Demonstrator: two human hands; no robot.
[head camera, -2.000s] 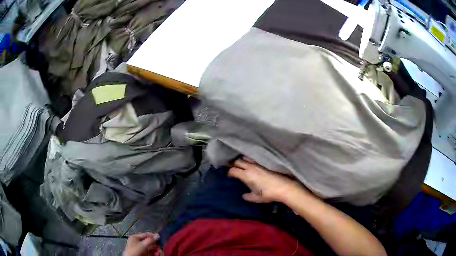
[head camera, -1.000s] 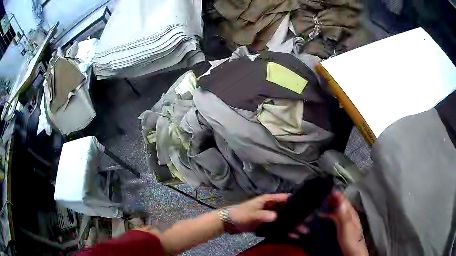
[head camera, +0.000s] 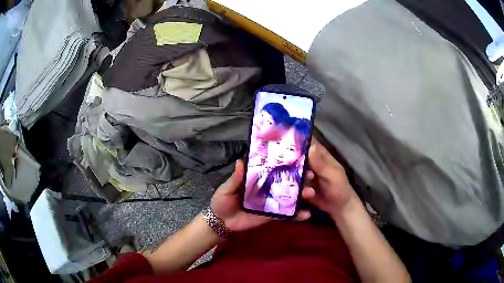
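A black smartphone (head camera: 279, 155) is upright in the middle of the view, its screen lit pink-purple with a picture of people. My left hand (head camera: 235, 202), with a metal-banded watch on the wrist, holds its lower left side and bottom. My right hand (head camera: 327, 179) holds its lower right side. Some fingers are hidden behind the phone. The grey-beige garment piece (head camera: 400, 110) lies over the table at the right and hangs over its near edge, not held by either hand.
A garment bundle (head camera: 166, 124) with a yellow-green patch (head camera: 178, 33) is heaped at the left. Stacked cut panels (head camera: 52, 72) are at the upper left. A white side stand (head camera: 55, 232) is at the lower left. The white table (head camera: 293, 16) has a wooden edge. Machine parts show at the right rim.
The phone, dark and blurred a second ago, now faces me with its screen lit. Both hands hold it. Two seconds ago my right hand was at the garment's edge. The view has swung left, then partly back right.
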